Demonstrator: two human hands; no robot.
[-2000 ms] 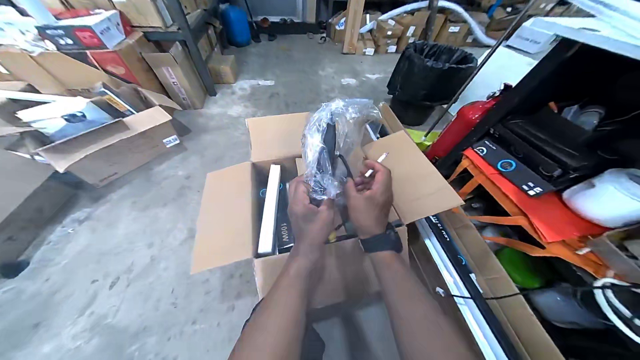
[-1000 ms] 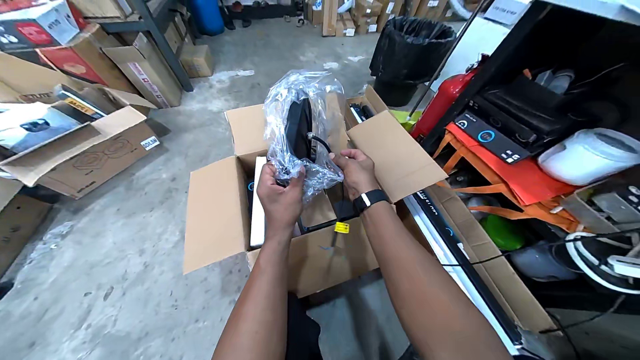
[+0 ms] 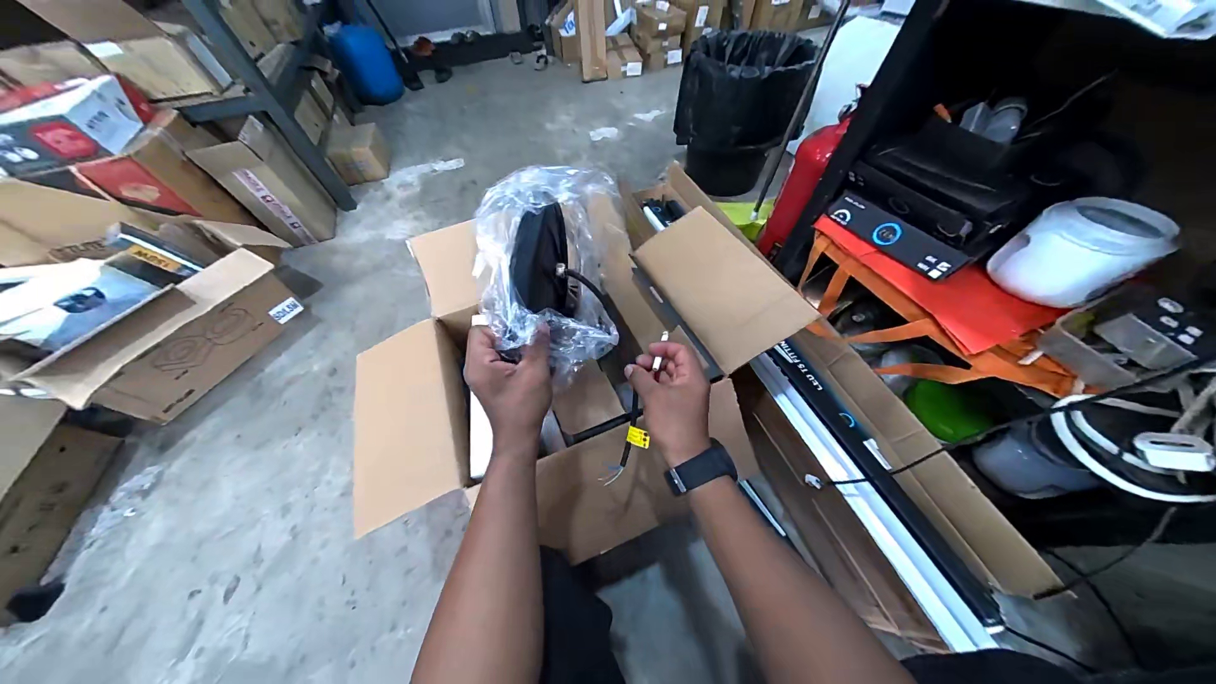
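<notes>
My left hand (image 3: 511,385) grips the lower edge of a clear plastic bag (image 3: 494,218), above an open cardboard box (image 3: 408,427). Inside the bag stands a round black fixture (image 3: 539,258), tilted on edge, from which a black cable (image 3: 600,294) comes out. Right of the bag, my right hand (image 3: 670,389) has its fingers closed around a small white stick-like object (image 3: 661,351). Below this hand the cable's end, with a yellow tag (image 3: 637,437) and bare wires, hangs over the box; whether the hand also touches the cable is unclear. A white carton (image 3: 480,437) shows inside the box.
At the right, a long open carton (image 3: 936,494) holds long LED fittings, beside an orange rack (image 3: 879,313) with a black device. A red fire extinguisher (image 3: 803,180) and a lined black bin (image 3: 746,95) stand behind. Open cartons (image 3: 180,351) are at the left.
My right hand has come away from the bag to its right, and the cable end now hangs below it. The left hand keeps its hold on the bag.
</notes>
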